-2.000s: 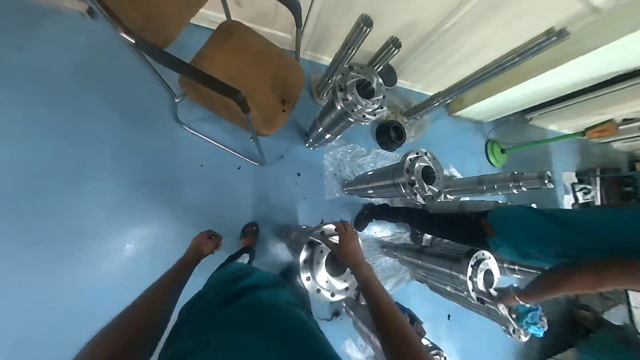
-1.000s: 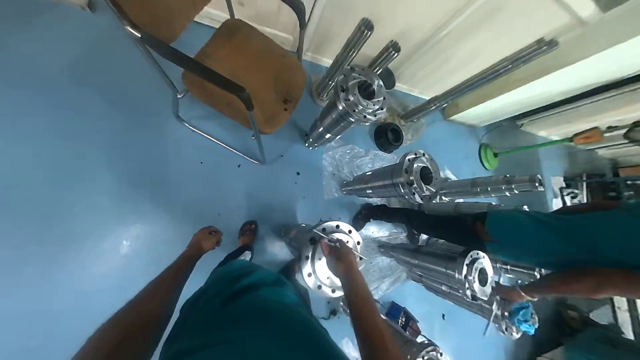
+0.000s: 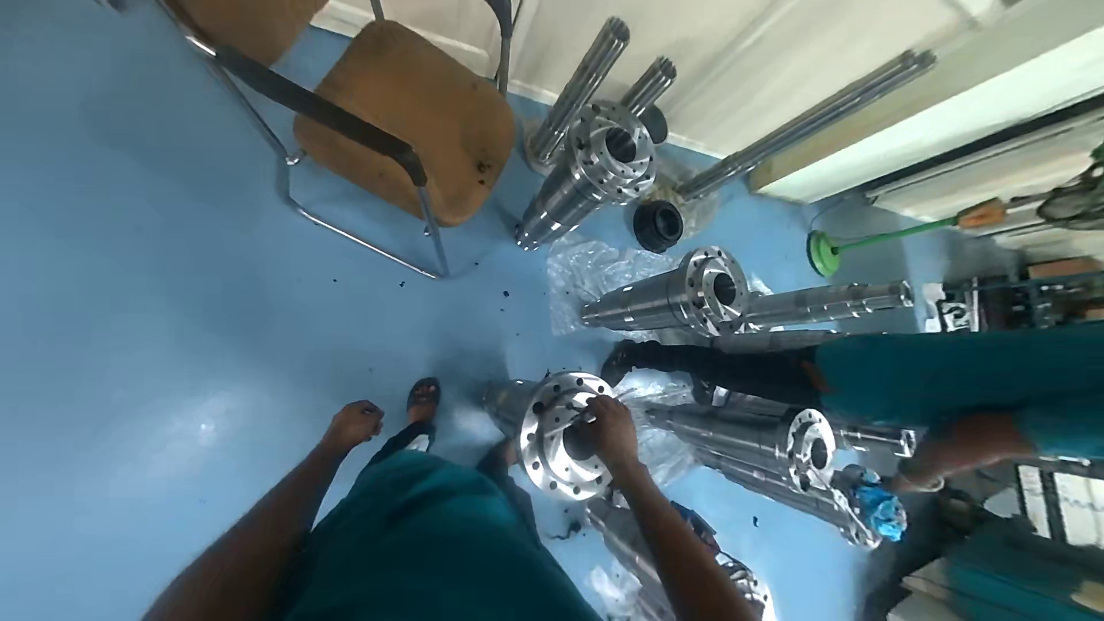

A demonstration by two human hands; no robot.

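Observation:
A steel flanged shaft [image 3: 552, 470] stands on the floor before me, with a ring of bolt holes and a wide central bore in its upper face. My right hand [image 3: 611, 429] is over that face beside the bore, its fingers closed on a thin metal tool [image 3: 571, 416] whose kind I cannot make out. Well to the left of the shaft, my left hand [image 3: 355, 424] hangs over the floor with curled fingers; a small dark spot shows at the fingertips, and whether it holds anything is unclear.
A brown-seated chair [image 3: 414, 121] is at upper left. More flanged shafts [image 3: 655, 297] stand on plastic sheeting [image 3: 573, 276] near a black ring [image 3: 658, 226]. At right, a co-worker in teal [image 3: 931, 371] has a hand by a blue cloth [image 3: 881, 509]. Black bits [image 3: 506, 294] dot the floor.
My right hand was at the flange's rim two seconds ago, then showed a thin tool over the face; it is now lower, beside the bore. The left hand has barely moved.

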